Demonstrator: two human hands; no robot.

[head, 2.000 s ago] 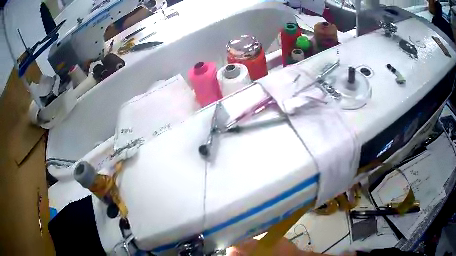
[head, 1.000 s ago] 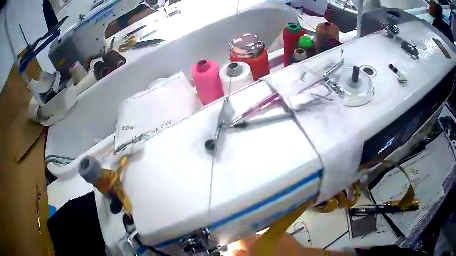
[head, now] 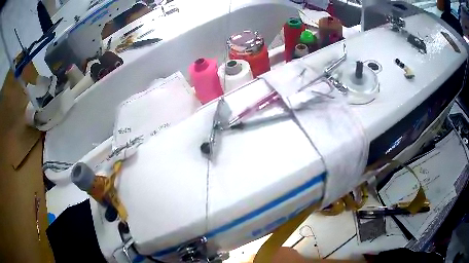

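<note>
The white sewing machine head (head: pixel 257 180) with a blue stripe crosses the view. My right hand (head: pixel 288 256) is a small strip of skin at the bottom edge, below the arm, with a dark sleeve to its right; its fingers and anything in them are hidden. My left hand is out of the picture. A black fabric piece (head: pixel 77 231) lies at the lower left beside the needle end. The needle area is mostly cut off at the bottom. A mustard tape (head: pixel 280 233) hangs from the arm in front of my hand.
Pink (head: pixel 205 82) and white thread cones and a red jar (head: pixel 249 54) stand behind the arm. White paper pieces (head: pixel 154 110) lie left of them. Slim metal tools lie on the arm under a tied white cloth (head: pixel 339 138). Pens (head: pixel 393 211) and marked papers lie at right.
The view has shifted slightly. Less of my right hand shows at the bottom edge, and the bright lamp spot by the needle end is less visible than a second ago.
</note>
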